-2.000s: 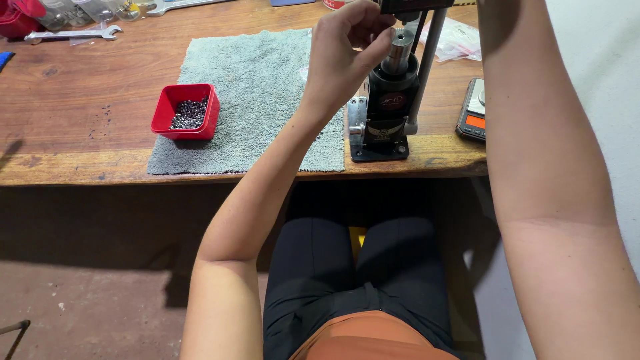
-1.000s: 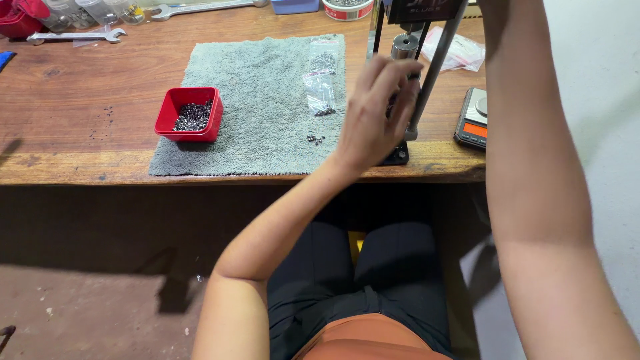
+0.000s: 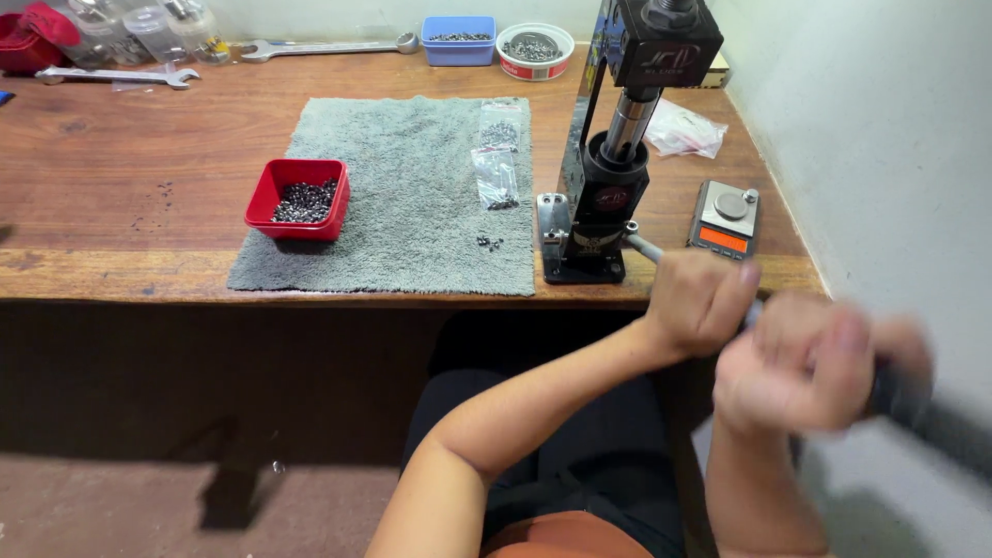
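Both hands grip the long metal lever [image 3: 645, 248] of a black bench press [image 3: 608, 194] that stands near the table's front edge. My left hand [image 3: 701, 302] is closed around the rod, nearer the press. Farther out along it, my right hand [image 3: 806, 368] is closed on the lever, blurred, close to its dark end. The press's steel ram [image 3: 629, 124] reaches down into the black cylindrical die holder [image 3: 616, 159]; what lies inside is hidden. A red plastic tub [image 3: 333, 221] of small dark metal pellets sits on a grey-green towel [image 3: 411, 178].
Small zip bags [image 3: 494, 178] and a few loose pellets [image 3: 490, 243] lie on the towel. A digital pocket scale [image 3: 727, 217] is right of the press. Behind are a blue tub [image 3: 459, 53], a round tub [image 3: 535, 70], wrenches [image 3: 325, 49] and jars. A wall borders the right side.
My left hand has left the top of the die area and now holds the lever. My right hand and the lever have come down into view, and the steel ram now reaches into the die holder.
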